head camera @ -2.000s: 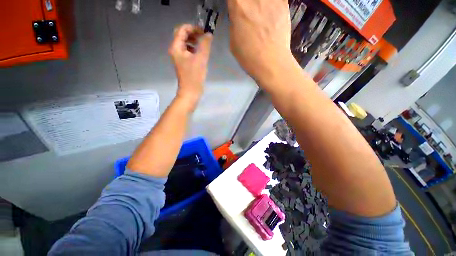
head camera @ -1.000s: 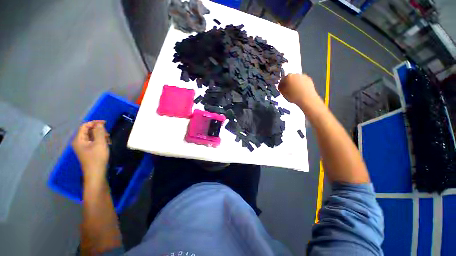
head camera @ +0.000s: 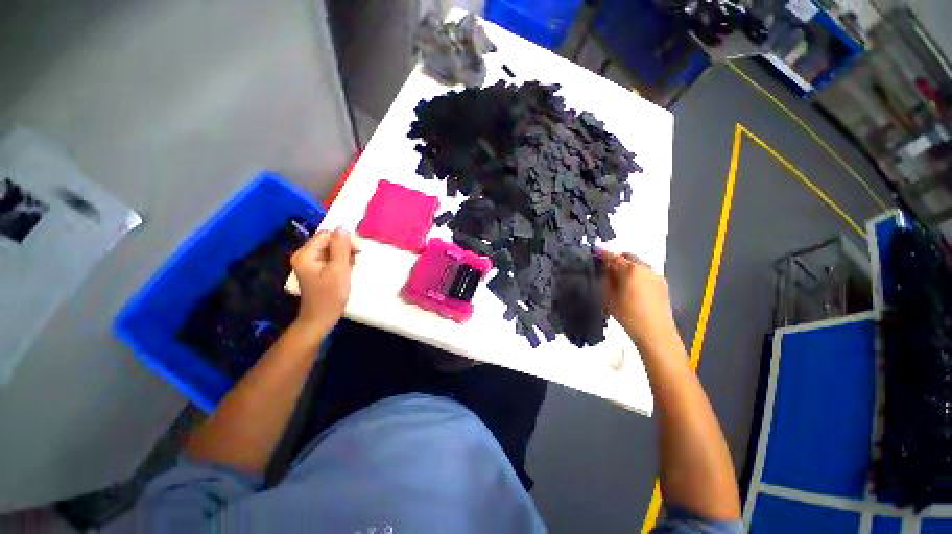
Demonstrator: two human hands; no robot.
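Observation:
A large loose heap of small flat black pieces (head camera: 532,167) covers much of the white tabletop (head camera: 402,115). My right hand (head camera: 632,292) is at the heap's right edge near the front, fingers bent down at the pieces; whether it grips one is hidden. My left hand (head camera: 326,269) is at the table's left corner, fingertips together; I cannot make out anything in them. The pink fixture (head camera: 423,287) lies between my hands with black pieces in its slot (head camera: 463,280). The plain pink square (head camera: 398,215) lies just behind and left of it.
A blue bin (head camera: 172,282) with shiny dark contents stands left of the table. A grey crumpled bundle (head camera: 454,50) lies at the far end. A grey panel with a posted sheet (head camera: 52,229) is at the left. Yellow floor lines and blue racks (head camera: 814,386) are at the right.
My hands have come down from the overhead hanging parts to the table. In the last second my left hand moved from over the bin to the table corner, and my right hand moved nearer along the heap.

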